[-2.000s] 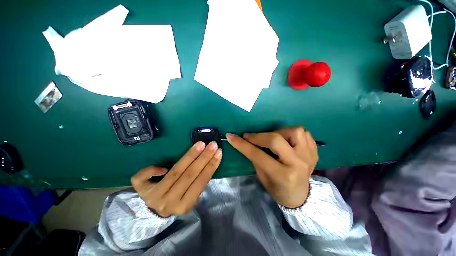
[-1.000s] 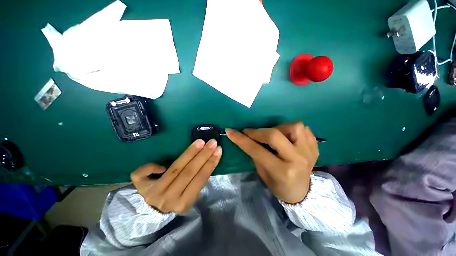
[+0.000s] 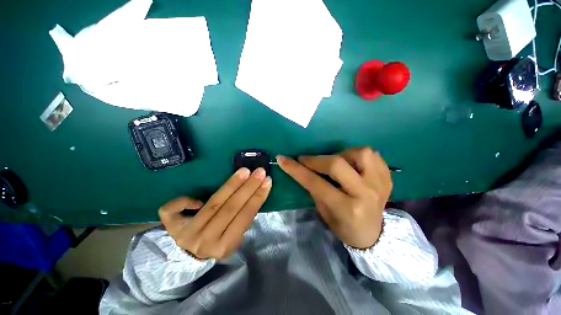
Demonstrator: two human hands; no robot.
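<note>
A small black rounded watch body (image 3: 251, 157) lies flat on the green bench mat at the centre, with a pale mark near its top edge. My left hand (image 3: 215, 215) presses it down with extended fingertips, covering its lower part. My right hand (image 3: 344, 191) pinches a fine dark tool (image 3: 395, 168). The tool's thin bright tip meets or nearly meets the body's right edge; exact contact cannot be told. The tool's middle is hidden by the fingers.
White wipes (image 3: 147, 61) lie at upper left, more wipes (image 3: 289, 58) at top centre. An open black housing (image 3: 159, 141) and a small label (image 3: 56, 111) are at left. A red suction cup (image 3: 381, 79), white charger (image 3: 507, 29) and glossy black device (image 3: 515, 83) are at right, beside a person's sleeve (image 3: 517, 240).
The bench items have shifted slightly upward in the view. Both hands keep nearly the same pose, with the watch body still under the left fingertips and the tool at its right edge.
</note>
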